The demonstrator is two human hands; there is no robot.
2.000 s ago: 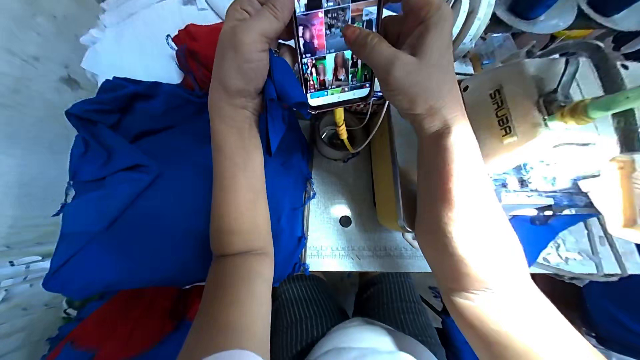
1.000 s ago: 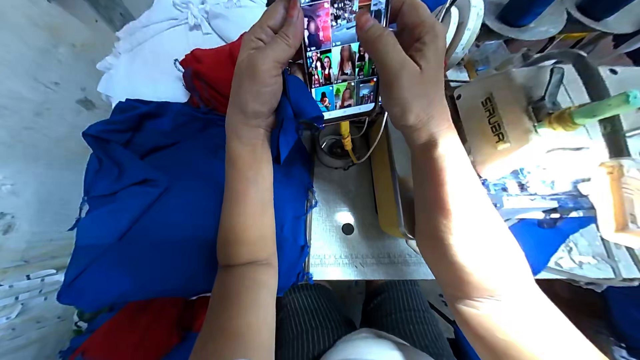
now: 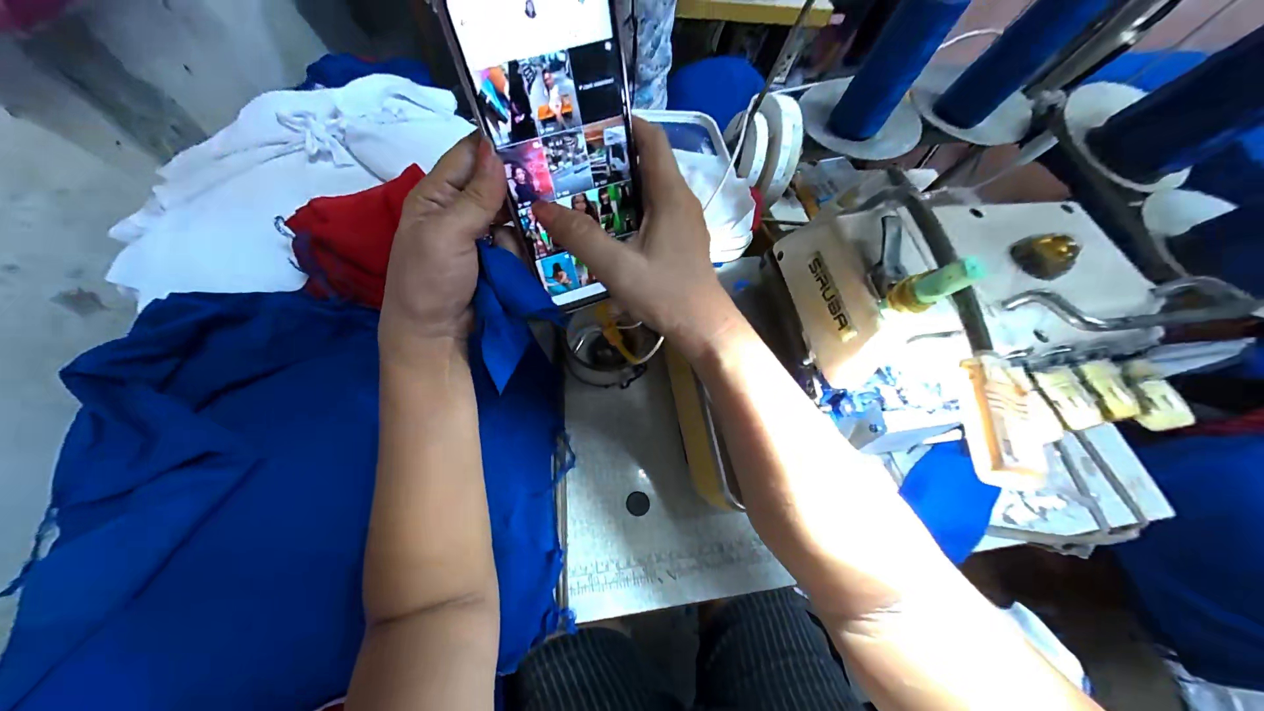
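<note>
Both my hands hold a smartphone [image 3: 568,168] upright, its lit screen showing a grid of small pictures. My left hand [image 3: 439,232] grips the phone's left edge. Around its right edge are the fingers of my right hand [image 3: 657,237], whose thumb lies over the lower screen. A yellow plug and a pale cable [image 3: 622,341] hang at the phone's bottom end. Blue fabric [image 3: 247,464] is spread under and beside my left forearm, with a loose blue corner near the left wrist. Red cloth [image 3: 351,232] lies behind that hand.
A Siruba sewing machine [image 3: 829,296] stands at right, brightly lit, with large blue thread cones [image 3: 894,69] behind it. White cloth [image 3: 296,178] is piled at upper left. A metal table plate [image 3: 642,553] with a round hole and a yellow-sided tray [image 3: 699,434] lie between my forearms.
The pictures on the phone screen have shifted downward, and a white area now shows at the top. My right thumb has moved lower over the screen. The view has shifted somewhat.
</note>
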